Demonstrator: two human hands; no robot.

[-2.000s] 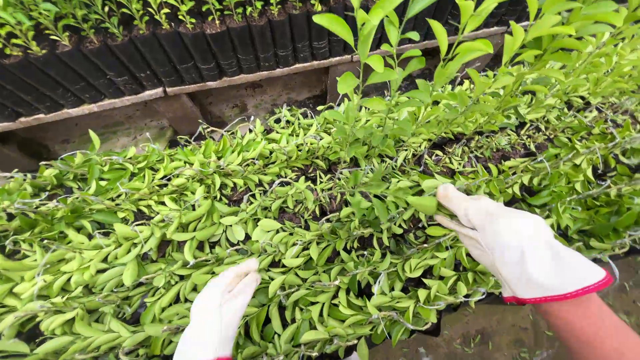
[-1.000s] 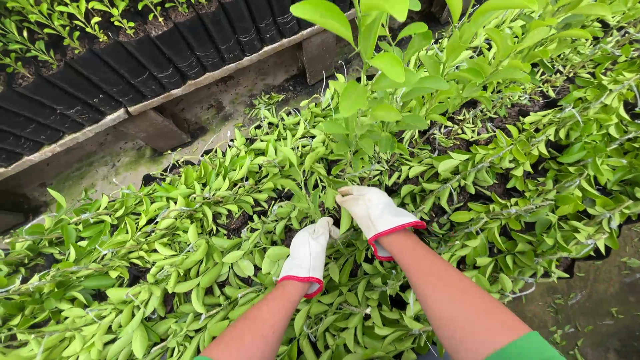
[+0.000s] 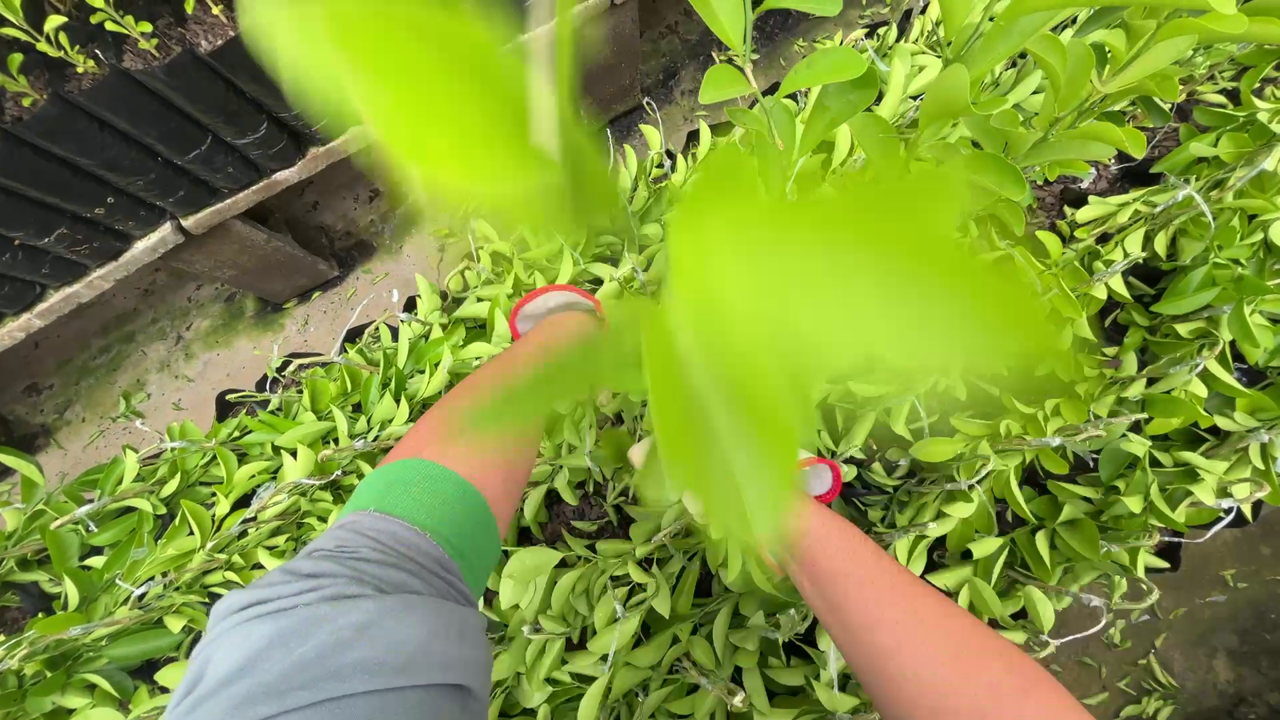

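Observation:
Blurred leaves of a tall young plant [image 3: 760, 300] fill the middle of the view, close to the camera. Behind them my left hand [image 3: 555, 300], in a white glove with a red cuff, reaches into the foliage; only the cuff edge shows plainly. My right hand [image 3: 820, 480] is low behind the big leaves, with little but its red cuff and a bit of glove visible. The fingers of both hands are hidden, so what they hold cannot be seen. Dense leafy seedlings [image 3: 320, 440], bent over and tied, lie all around my hands.
At the upper left, black grow bags [image 3: 140, 150] with small seedlings stand on a concrete ledge [image 3: 270, 190] with a support block [image 3: 250, 260] under it. A stained concrete floor [image 3: 130, 370] runs between the rows. More floor shows at the lower right.
My hands came together at the plant's base one second ago; now my left hand has reached farther forward and the two are apart. Tall leaves now cover much of the view, which has moved closer.

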